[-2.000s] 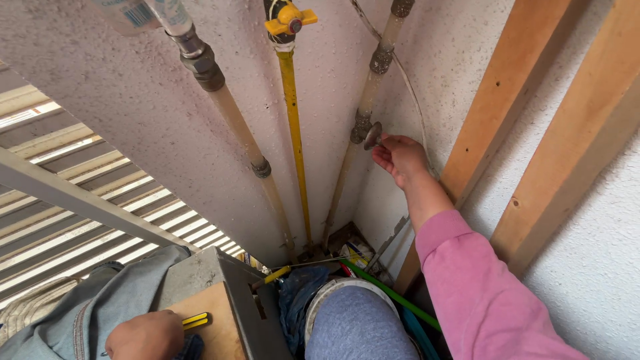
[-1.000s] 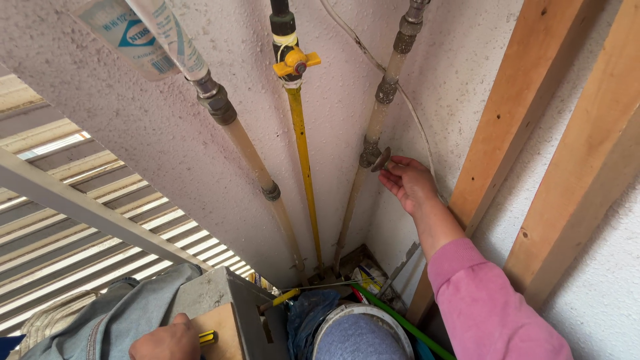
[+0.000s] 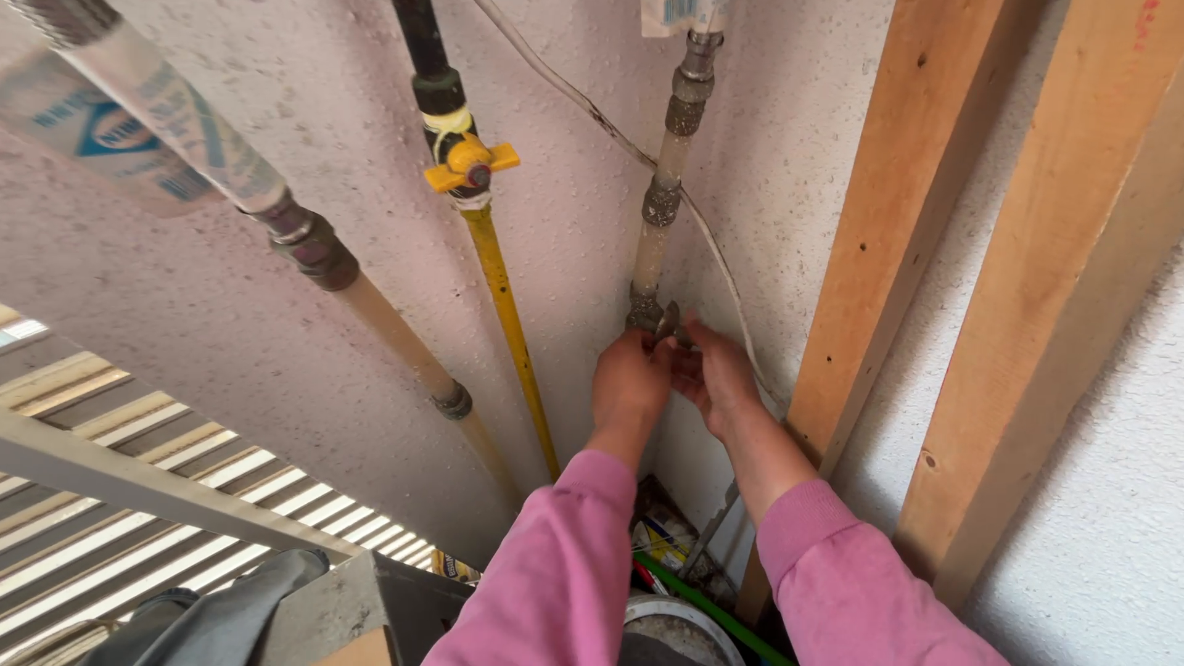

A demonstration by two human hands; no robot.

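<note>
A valve with a small metal handle (image 3: 668, 319) sits low on the right-hand pipe (image 3: 651, 250), near the wall corner. Both of my hands are at it. My left hand (image 3: 631, 381) closes around the valve body from the left, its fingertips partly hidden. From the right, my right hand (image 3: 717, 375) has its thumb and fingers bent around the handle. To the left runs a yellow pipe (image 3: 504, 296) with a yellow-handled valve (image 3: 472, 166). Further left is another beige pipe (image 3: 398, 342) with a metal coupling (image 3: 316, 252).
Wooden beams (image 3: 860, 250) lean at the right wall. A white cable (image 3: 717, 236) crosses behind the right pipe. Below are a bucket (image 3: 689, 615), a green strip (image 3: 712, 606) and a grey box (image 3: 324, 606). A slatted panel (image 3: 185, 462) stands at the left.
My left hand has left the box at the lower left and joined my right hand at the valve. The view has moved closer to the pipes.
</note>
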